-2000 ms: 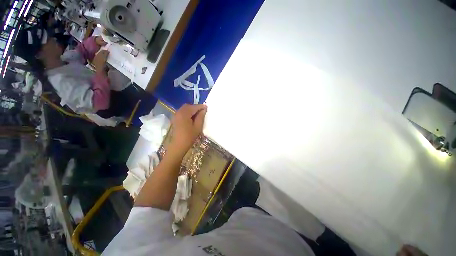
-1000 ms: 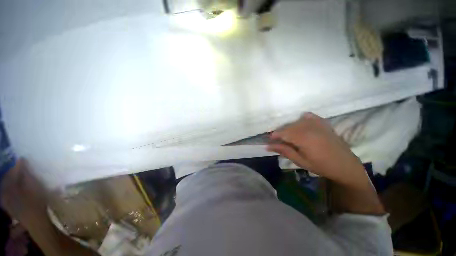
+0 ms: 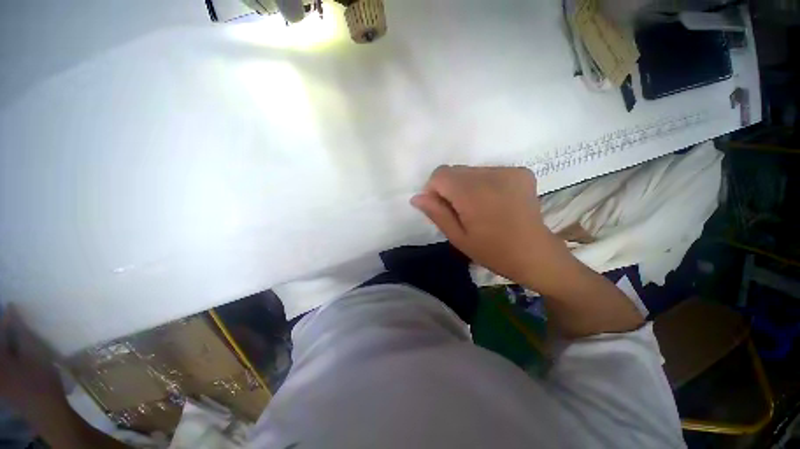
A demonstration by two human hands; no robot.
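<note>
A large white fabric panel [image 3: 175, 175] lies flat over the white table, its near edge running along the table front. My right hand [image 3: 478, 206] is at the panel's right near edge, fingers curled and pinching the fabric. My left hand [image 3: 22, 351] is blurred and cut off by the left edge of the picture, beside the panel's left near corner; its grip is hidden. The sewing machine's needle area [image 3: 298, 13] is at the top under a bright light, with the ribbed cream knob [image 3: 366, 19] beside it.
Tan paper tickets [image 3: 605, 39] and a black phone [image 3: 684, 60] lie at the table's right end. Printed ruler marks [image 3: 614, 140] run along the front edge. White pieces [image 3: 640, 215] hang below the edge at right. A cardboard box [image 3: 167, 368] is below the table at left.
The view has swung from the left side to the machine front. My right hand has moved left and slightly up with the fabric edge, and the dark gap under the panel is gone.
</note>
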